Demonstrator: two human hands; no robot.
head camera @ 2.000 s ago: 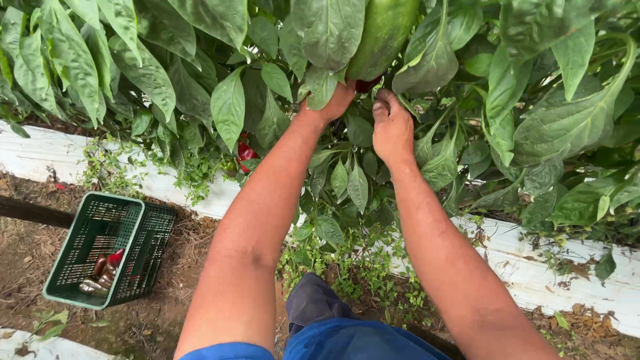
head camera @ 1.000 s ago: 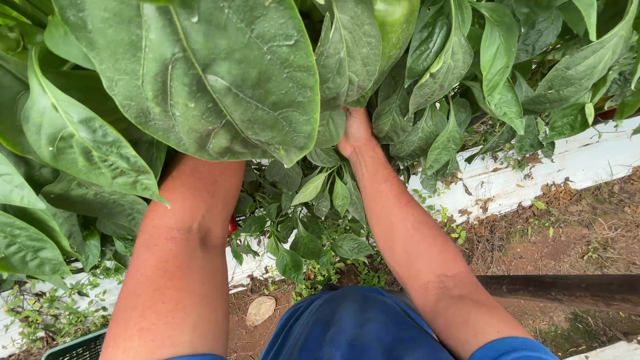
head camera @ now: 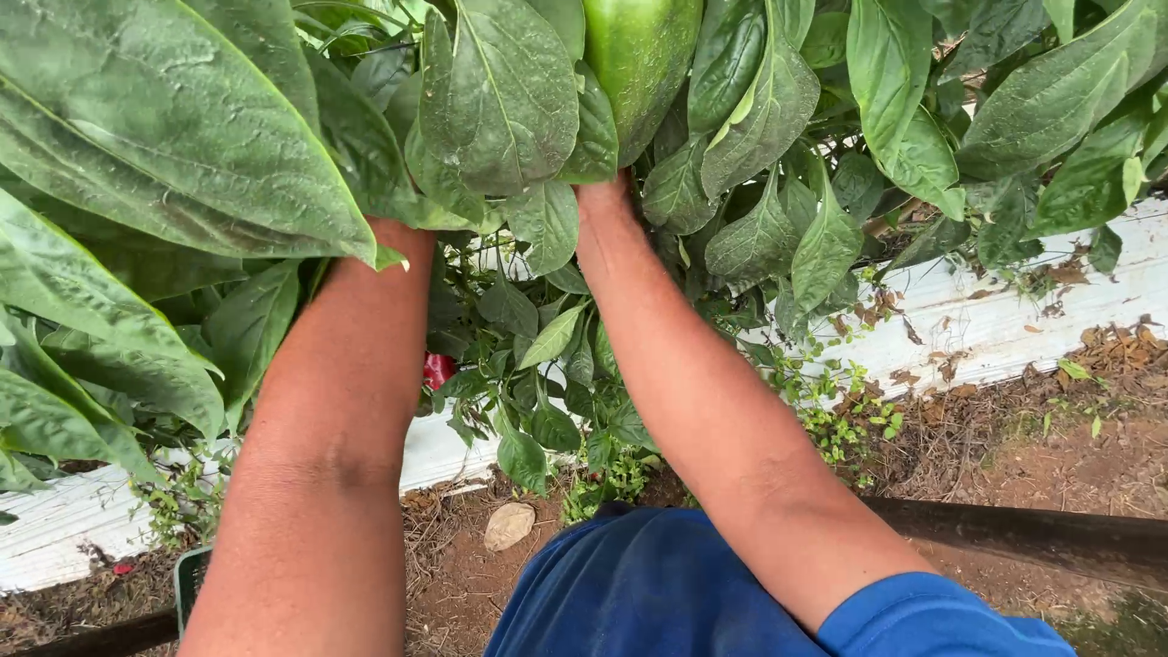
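Both my arms reach up into a leafy pepper plant. My left hand is hidden behind large leaves (head camera: 173, 137); only the forearm shows. Just the wrist and the heel of my right hand (head camera: 604, 190) show, below a big green bell pepper (head camera: 639, 73); its fingers are hidden in the foliage. Whether either hand holds anything cannot be seen. A red pepper (head camera: 438, 370) shows low among the leaves, just right of my left forearm.
White plastic mulch (head camera: 1013, 315) runs under the plants. A dark pole (head camera: 1022, 538) lies low at the right. A green crate's edge (head camera: 187, 579) shows at the lower left, and a flat stone (head camera: 509, 526) lies on the soil.
Two seconds ago both hands showed near the green pepper; now they are deeper in the leaves, the left farther left. The view has shifted, leaving the crate mostly hidden.
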